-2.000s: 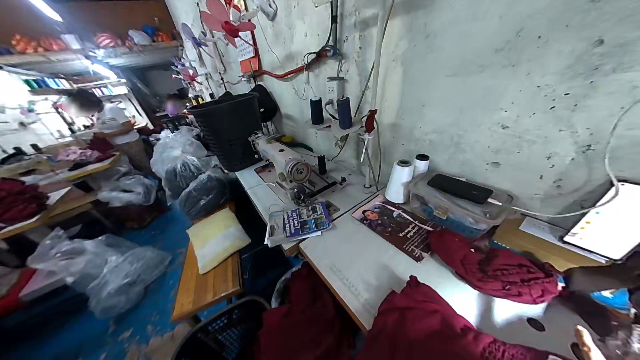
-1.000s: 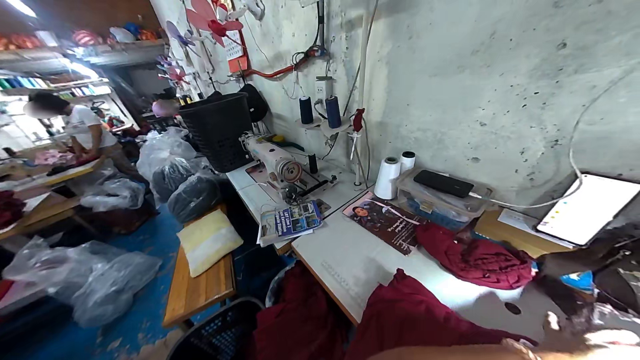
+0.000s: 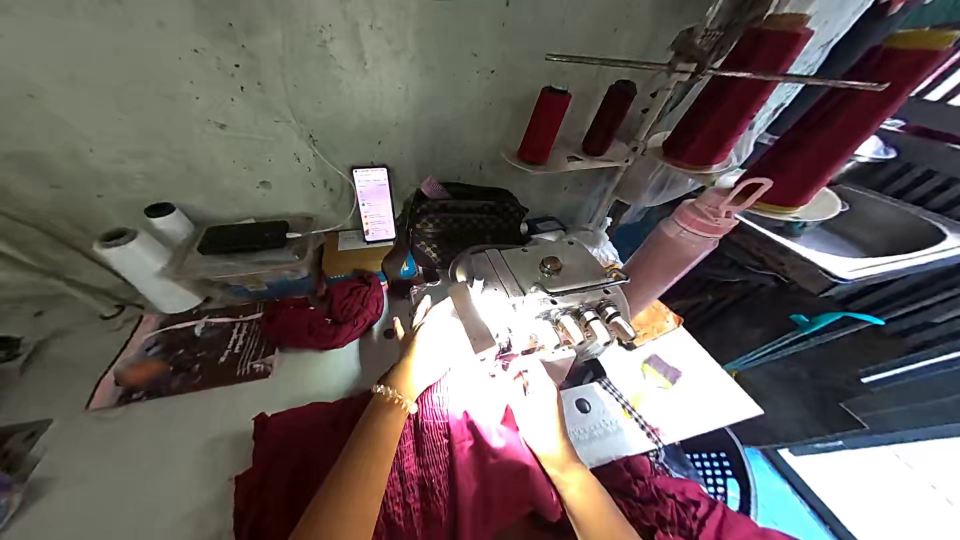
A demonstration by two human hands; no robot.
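Observation:
A serger sewing machine (image 3: pixel 555 277) stands on the white table, its needle area washed out by bright light. My left hand (image 3: pixel 427 349), with a beaded bracelet at the wrist, lies flat on maroon cloth (image 3: pixel 416 465) left of the presser area. Close to the front of the machine, my right hand (image 3: pixel 540 412) holds the cloth's edge, its fingers partly lost in glare. The cloth has gathered rows and drapes over the table's front edge toward me. A second maroon bundle (image 3: pixel 326 315) lies to the left, apart from my hands.
Behind the machine are a checkered bag (image 3: pixel 469 221) and an upright phone (image 3: pixel 373 204). A pink bottle (image 3: pixel 679 244) stands at its right, below maroon thread cones (image 3: pixel 739 90). White cones (image 3: pixel 146 270), a plastic box (image 3: pixel 247 274) and a magazine (image 3: pixel 191 352) lie left.
The view has swung far right, onto the serger. Both hands are now on the cloth at the machine; a second ago only part of a hand showed at the lower right.

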